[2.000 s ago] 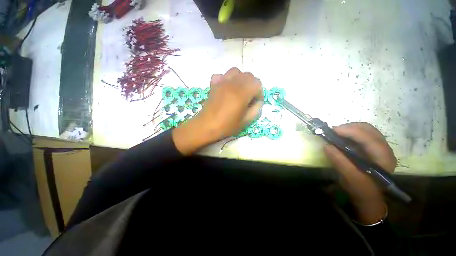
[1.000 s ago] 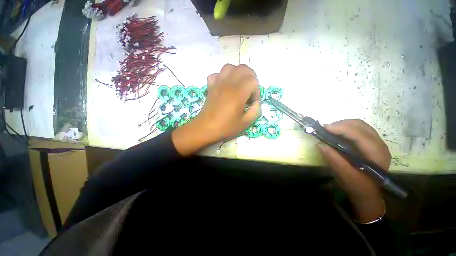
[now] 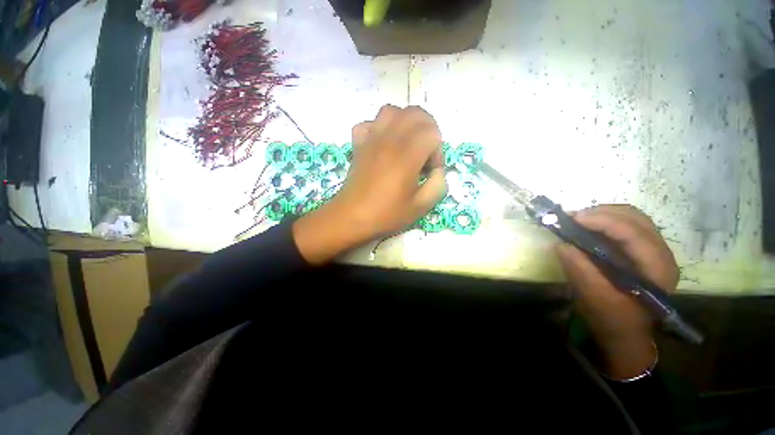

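The panel of round green circuit boards [image 3: 463, 220] lies flat near the bench's front edge, its middle hidden by my left hand. My left hand [image 3: 393, 170] rests over the panel with fingers curled down; whether it pinches a wire cannot be seen. My right hand [image 3: 619, 270] holds the soldering iron [image 3: 595, 242] like a pen, its thin tip at the top right ring of the panel. Thin dark soldered leads [image 3: 252, 202] stick out from the panel's left side. Another lead end shows below my left wrist.
A loose pile of red lead wires [image 3: 231, 115] lies left beyond the panel. A tighter red bundle with white ends [image 3: 174, 12] is at the top left. A brown bin [image 3: 416, 34] stands at the back. A large carton [image 3: 115, 319] is below the bench at left.
The iron's tip moved left along the panel's right end, then back right to the top right ring. My left hand stays over the panel. The view has shifted slightly.
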